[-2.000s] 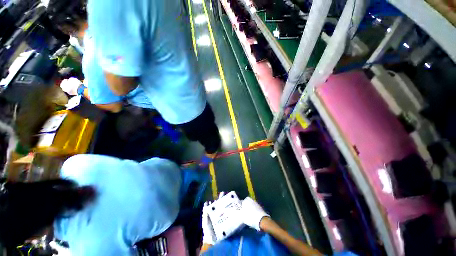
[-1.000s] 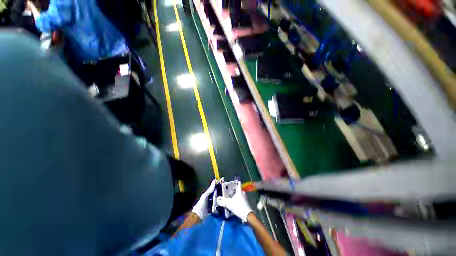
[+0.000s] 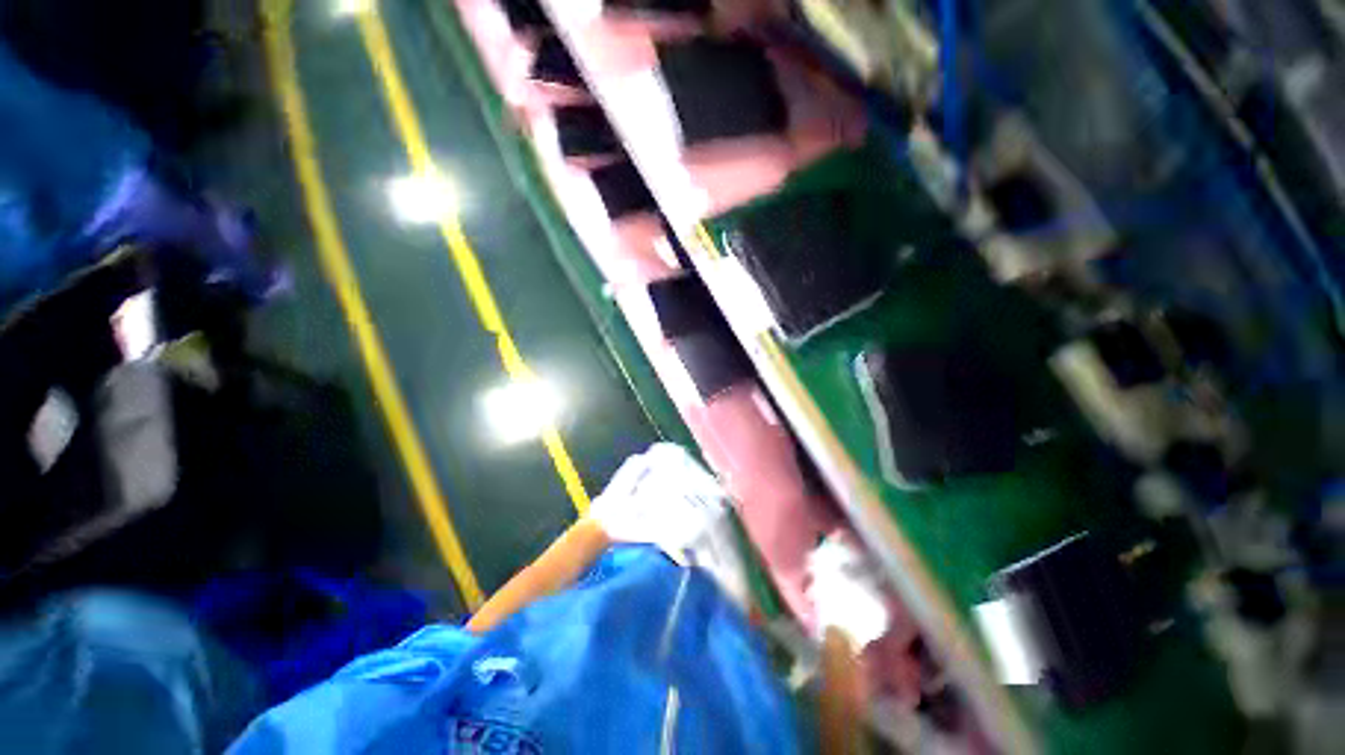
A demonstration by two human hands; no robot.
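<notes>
My left hand, in a white glove, is in front of my blue clothing at the lower middle. It is blurred; a pale shape continues below it, and I cannot tell whether it holds a unit. My right hand, also white-gloved and blurred, is at the shelf edge to the right, over the lower pink shelf. Its fingers and any object in it cannot be made out. Flat black units with pale rims lie on the green upper shelf, one nearest with a white patch at its front edge.
Black units stand in a row on the lower pink shelf. A pale rail edges the upper shelf. Pale power strips and blue cables are behind. A yellow-lined floor and blue-clothed people are at left.
The view has turned and moved towards the shelves. My hands, together on the units before, are now apart, the right one over by the shelf. The large nearby person has left the view's left side.
</notes>
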